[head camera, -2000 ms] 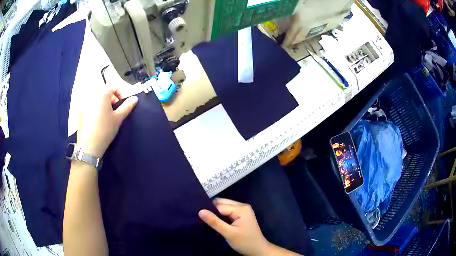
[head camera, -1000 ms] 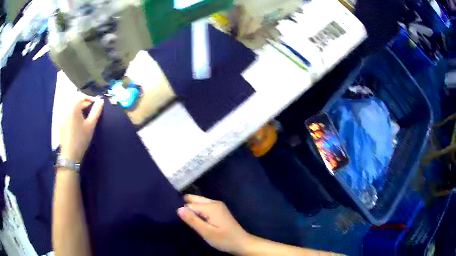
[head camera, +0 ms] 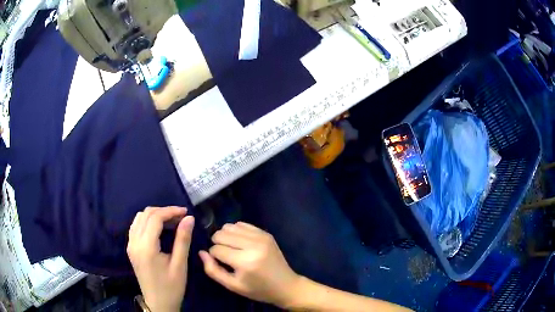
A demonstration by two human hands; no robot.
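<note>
A dark navy fabric panel (head camera: 115, 152) runs from under the needle area down over the table's front edge to the lap. The cream-grey sewing machine head (head camera: 112, 30) stands above its far end, with a bright blue curved piece (head camera: 159, 74) beside the presser foot. My left hand (head camera: 159, 250) pinches the panel's right edge between thumb and fingers, low in front of the table. My right hand (head camera: 243, 259) is just right of it, thumb and fingers pinched at the same edge. A separate navy piece (head camera: 258, 79) lies flat right of the head, with a white strip (head camera: 249, 30) on it.
The white table (head camera: 201, 137) has ruler-like marks along its front edge. A blue pen (head camera: 372, 41) and a yellow-green tool (head camera: 365, 44) lie near a parts tray (head camera: 417, 24). A dark blue basket (head camera: 529, 134) holds a light-blue bag (head camera: 456, 164); a lit smartphone (head camera: 406, 163) rests on its edge.
My left hand has moved from beside the presser foot down the fabric edge, next to my right hand. The panel now lies in folds on the left. The camera view has shifted.
</note>
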